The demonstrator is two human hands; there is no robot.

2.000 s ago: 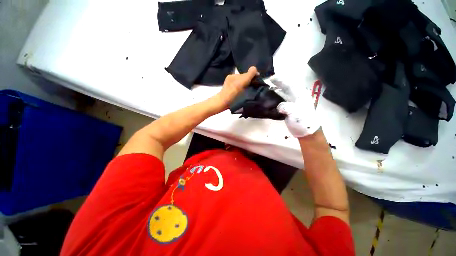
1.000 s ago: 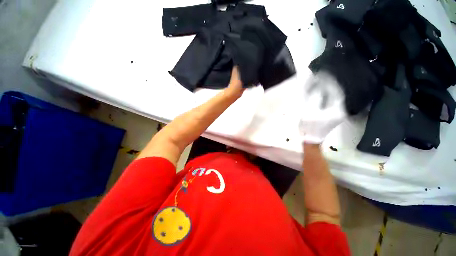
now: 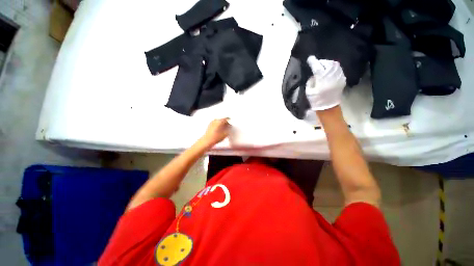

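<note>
My left hand, bare, is over the cloth near the table's front edge. Its fingers look curled together with no fabric visible in them. My right hand, in a white glove, is at the left edge of the right pile, closed on a black fabric sleeve. The sleeve hangs bent to the left of the glove, with grey showing at its side. Part of it is hidden by the glove. The right pile is a messy heap of black sleeves, several with white logos. The smaller left pile has overlapping, fanned black sleeves.
The white table cover spreads under both piles, with small black specks on it. A blue bin with black material at its left side stands on the floor at lower left. Yellow-black floor tape runs at lower right. A red T-shirt front fills the bottom.
The sleeve held between both hands two seconds ago is gone from them, and the left hand has left the left pile. The right hand now holds a sleeve at the right pile. The view has shifted.
</note>
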